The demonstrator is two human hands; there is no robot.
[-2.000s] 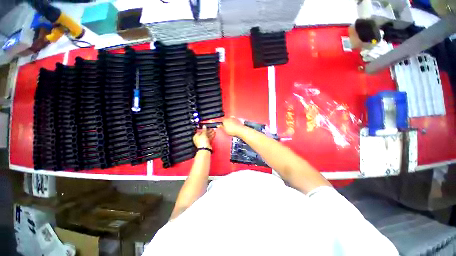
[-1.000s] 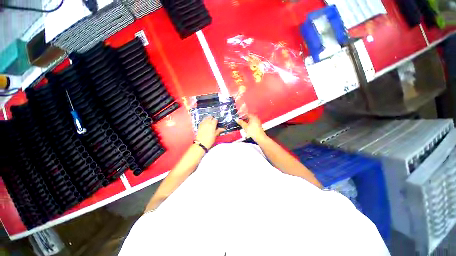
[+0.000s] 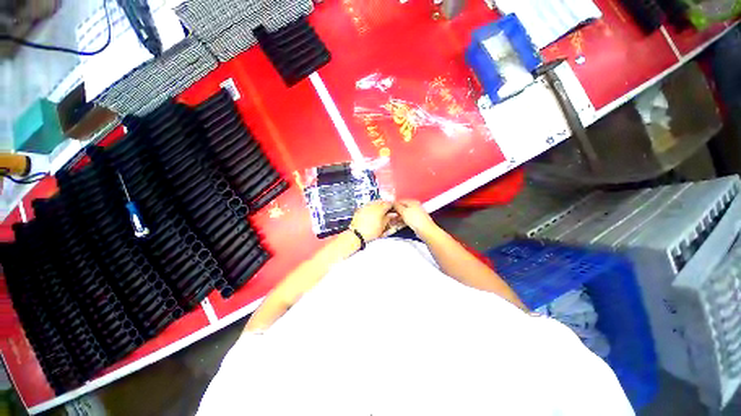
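A flat pack of small dark parts with shiny silver-white lines lies on the red bench, directly before me. My left hand, with a dark band at the wrist, is at the pack's lower right corner. My right hand is close beside it, and the fingertips of both hands meet near the bench's front edge. Something small and dark shows between the fingers, but it is too small and blurred to name. The large group of black bodies fills the left of the bench in tightly packed columns.
A blue-handled screwdriver lies on the large group. A short row of black bodies is at upper centre. Clear film lies right of centre. A blue fixture, a metal bar and a blue crate are at right.
The view has turned and the bench appears tilted. My hands have left the large group for the pack, then moved from over it to its lower right corner and come together.
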